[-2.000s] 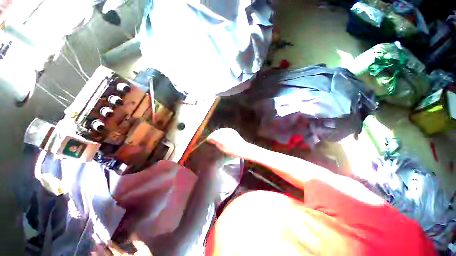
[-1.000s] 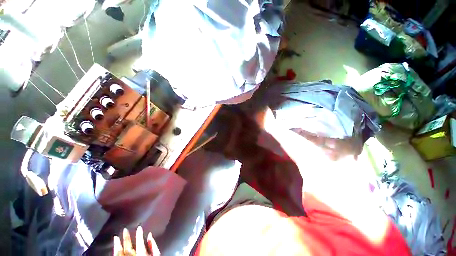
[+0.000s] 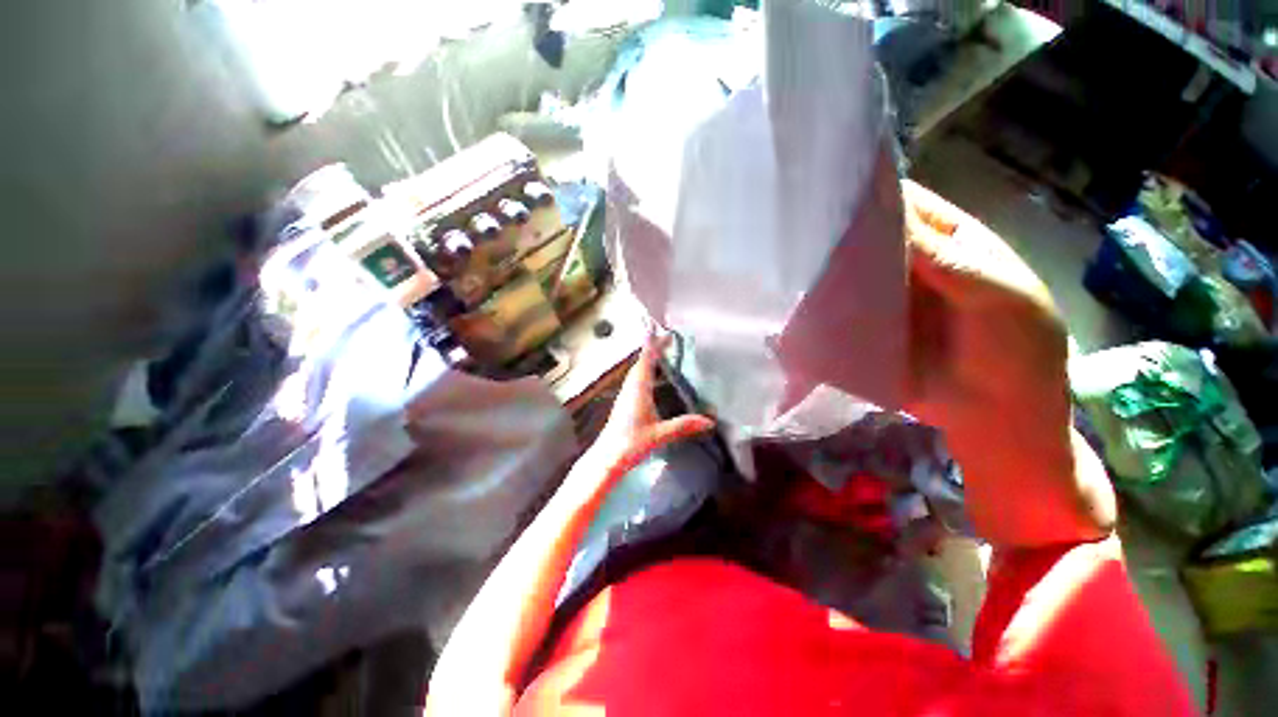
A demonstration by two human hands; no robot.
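My right hand (image 3: 981, 336) is raised on the right and grips the edge of a pale grey-lilac cloth panel (image 3: 841, 301), which hangs in front of me. My left hand (image 3: 652, 406) is at the panel's lower left edge, thumb and fingers spread; whether it pinches the cloth is unclear. The overlock machine (image 3: 491, 266), with its row of dials, stands left of the hands. Grey cloth pieces (image 3: 351, 518) drape in front of the machine and down to the left. The needle area is hidden by cloth.
A sunlit pale cloth pile (image 3: 673, 98) lies behind the held panel. The machine table (image 3: 596, 350) shows partly beside the machine. A pale sack with a green tie (image 3: 1170, 434), a yellow box (image 3: 1240, 588) and other bags (image 3: 1163, 266) are on the floor at right.
My right hand has come up holding a cloth panel. My left hand has moved from the bottom edge up to the panel. The view has shifted, so the machine sits farther right.
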